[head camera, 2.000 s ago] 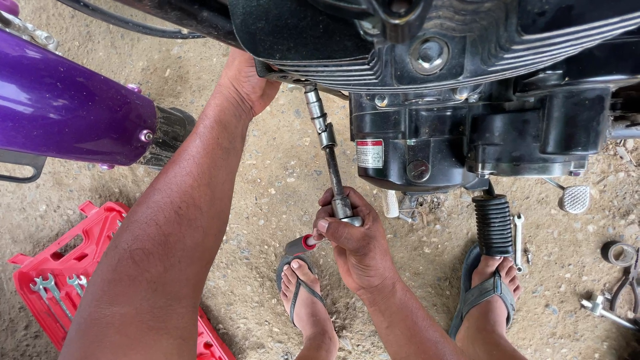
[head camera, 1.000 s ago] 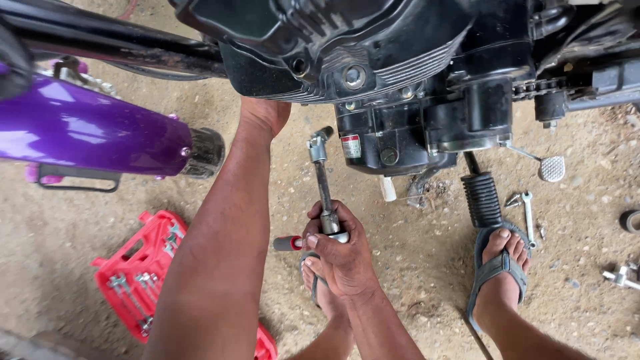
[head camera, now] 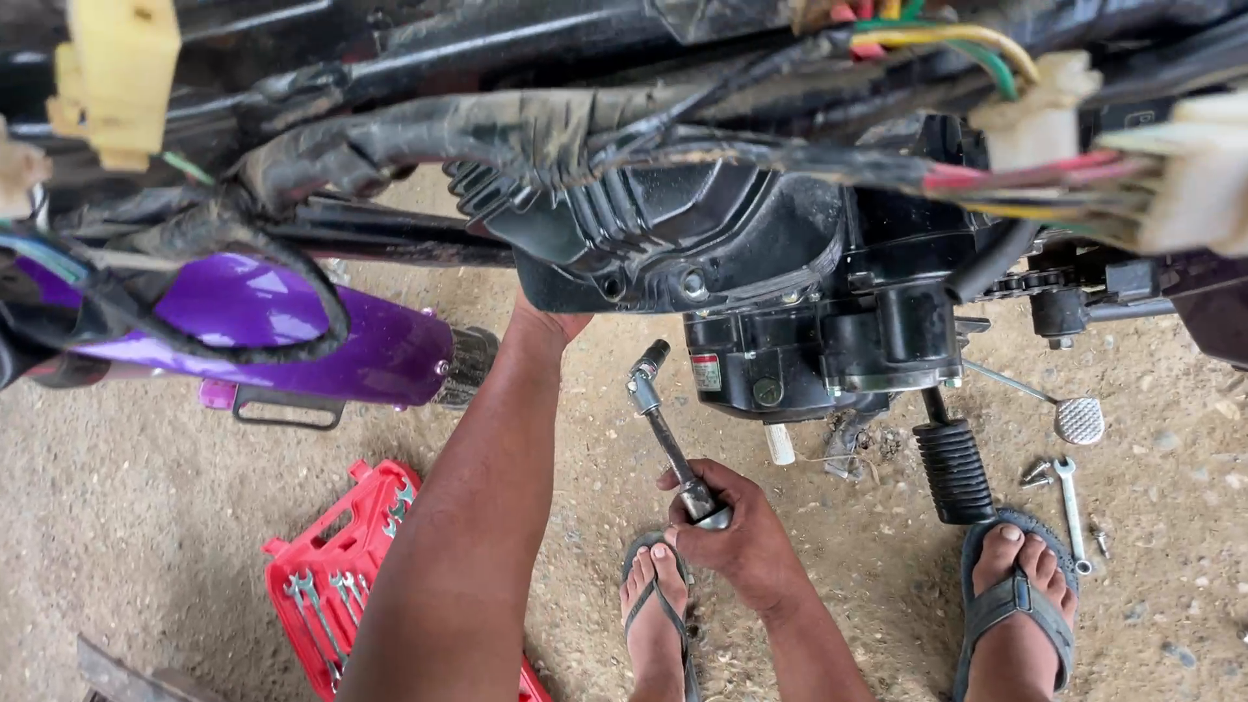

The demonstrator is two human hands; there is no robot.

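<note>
My right hand (head camera: 731, 531) grips the handle end of a socket wrench (head camera: 673, 444), below the motorcycle engine (head camera: 760, 361). The wrench slants up to the left, its jointed socket end bent and free of the engine. My left hand (head camera: 548, 322) reaches up under the black finned engine cover (head camera: 673, 253); its fingers are hidden behind the cover, so what it touches cannot be told. A purple fender (head camera: 302, 331) lies left of my left forearm.
Taped wiring (head camera: 439, 136) with loose connectors crosses the top. A red tool case (head camera: 312, 575) with wrenches lies lower left. A combination wrench (head camera: 1071, 512) and bolts (head camera: 1036, 475) lie on the ground beside my sandaled foot (head camera: 1019, 604), near the rubber kick-starter pedal (head camera: 954, 473).
The socket end, up against the underside of the engine cover two seconds ago, is now away from it, lowered with my right hand. The view has shifted, bringing the wiring into sight.
</note>
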